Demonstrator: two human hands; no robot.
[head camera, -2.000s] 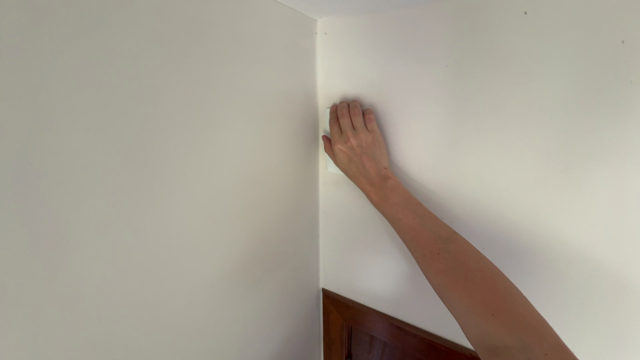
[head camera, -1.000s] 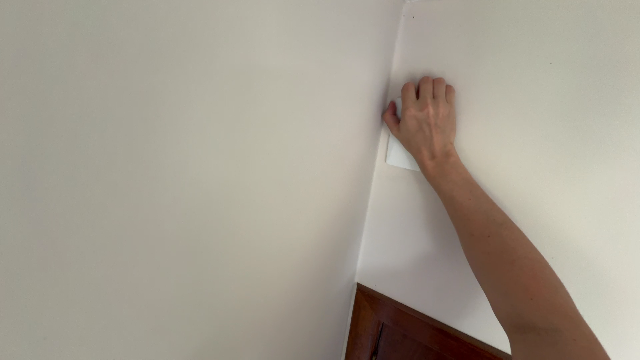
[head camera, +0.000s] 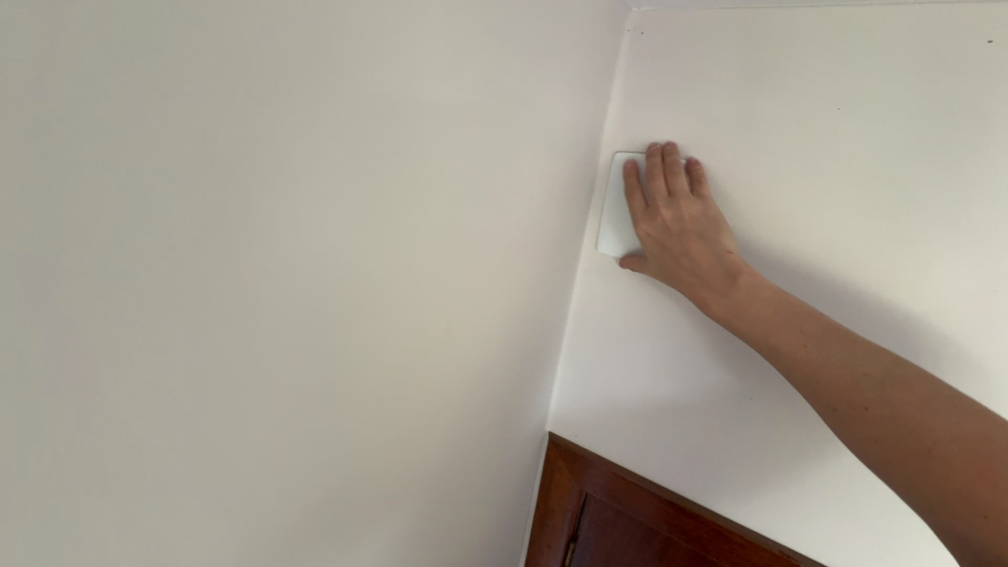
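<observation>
A flat white square plate (head camera: 618, 213) lies against the white wall close to the corner, its left part showing. My right hand (head camera: 681, 228) rests over the plate's right side with the fingers spread and pointing up. The fingertips reach the plate's top edge, and the thumb is at its lower edge. The palm hides the rest of the plate. My left hand is out of view.
A second white wall (head camera: 315, 276) meets this one at the corner on the left. Below the plate is a dark wooden door frame (head camera: 654, 504), with a hinge at its left side. The ceiling edge runs along the top.
My right hand's fingers were bent over the plate one second ago and are now straighter and flatter. More of the plate's left part shows. The view has shifted.
</observation>
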